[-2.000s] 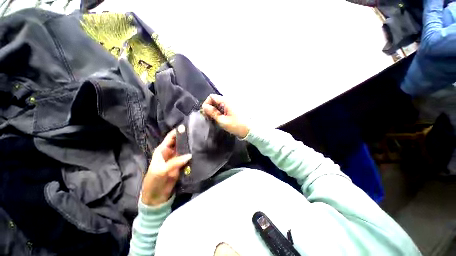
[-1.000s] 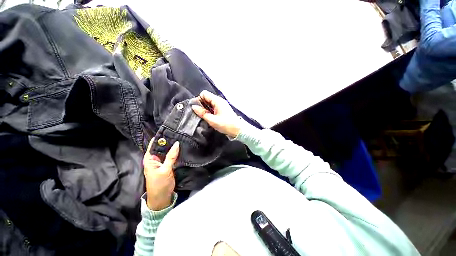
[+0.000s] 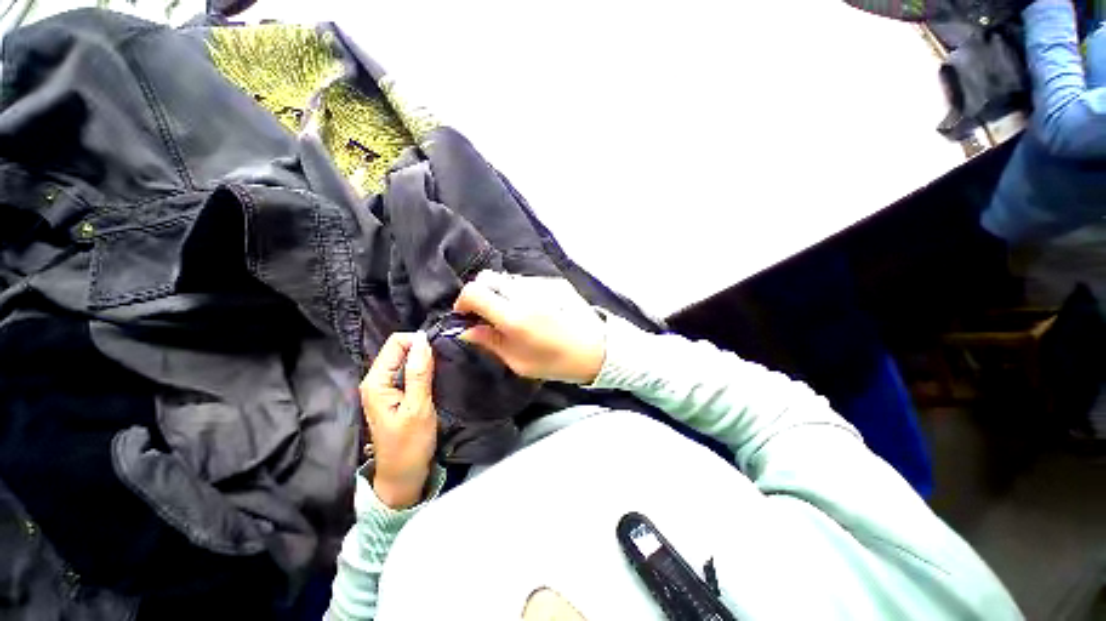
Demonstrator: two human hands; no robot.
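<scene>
A charcoal denim jacket with yellow-green embroidery lies over the table's left part and down to my lap. My left hand pinches the edge of its cuff between thumb and fingers. My right hand is close beside it, fingers closed on a small dark tool, probably snips, its tips at the cloth near my left fingertips. Most of the tool is hidden by my right fingers. The cuff buttons do not show.
The white table runs to an edge at right. A blue bin stands below it. A person in blue is at far right by dark garments. More dark cloth lies at left.
The cuff, flat with buttons showing one second ago, is now bunched between my hands. My right hand has moved down and left, so the fingertips of both hands nearly meet.
</scene>
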